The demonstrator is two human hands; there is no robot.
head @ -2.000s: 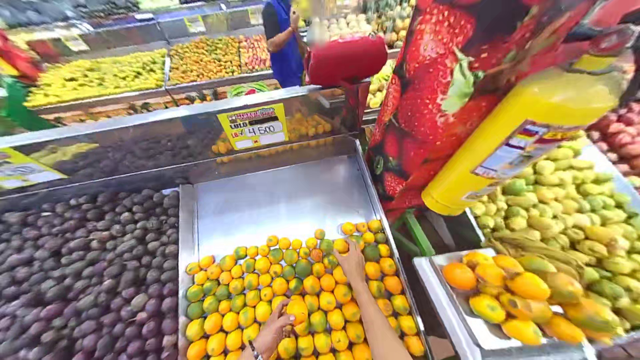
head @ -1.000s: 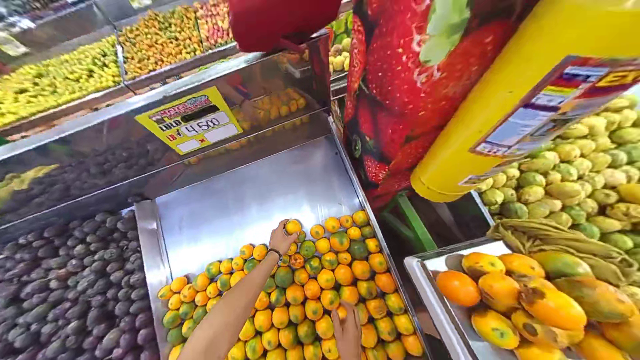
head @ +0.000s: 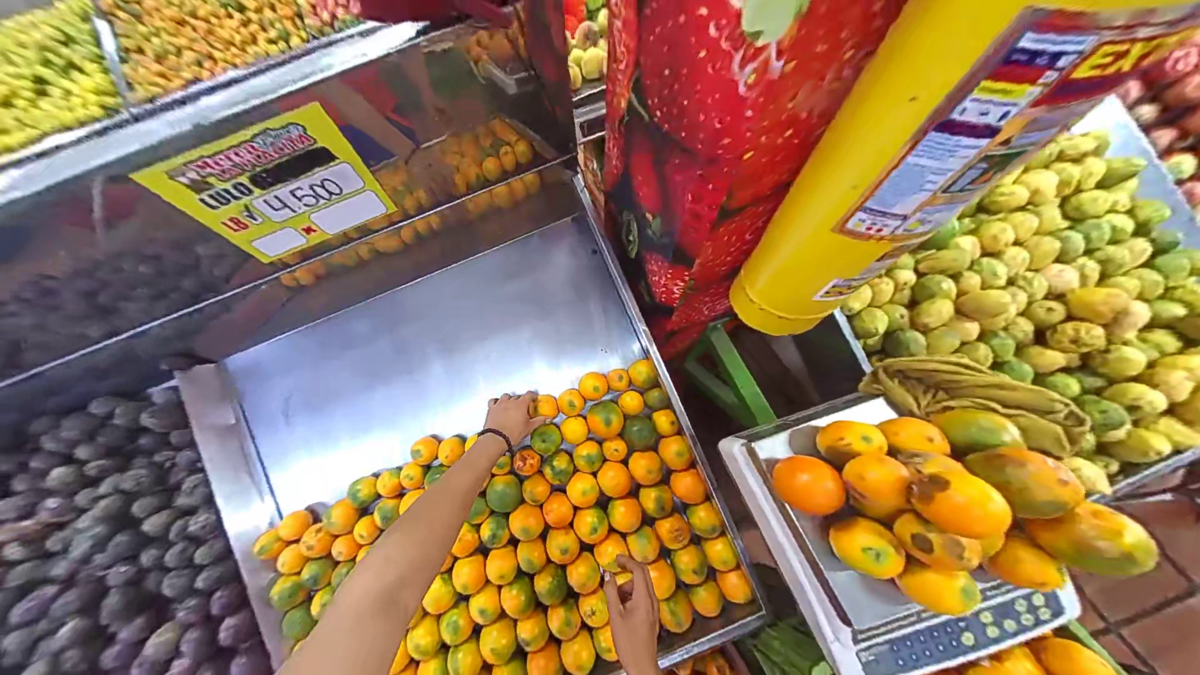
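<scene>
Orange and green lulos [head: 562,544] lie in packed rows in the lower part of a shallow metal bin. My left hand [head: 513,418], with a dark bracelet at the wrist, reaches across the rows to their upper edge, its fingers on a small orange lulo [head: 545,406]. My forearm hides some of the fruit beneath it. Lower down at the right, my right hand [head: 632,600] rests over the rows with thumb and fingers apart, the fingertips touching lulos. No fruit shows lifted in it.
Bare metal floor [head: 422,328] shows above the rows. Dark purple fruit [head: 112,525] fills the left bin. At right stand a scale [head: 834,600] piled with papayas [head: 947,506], a yellow cylinder [head: 816,234] and greenish-yellow fruit [head: 1031,281]. A price sign [head: 272,183] hangs behind.
My left hand has moved from the lower rows up to the top edge of the lulos, carrying one lulo one second ago. My right hand has come down from that edge. The view is closer.
</scene>
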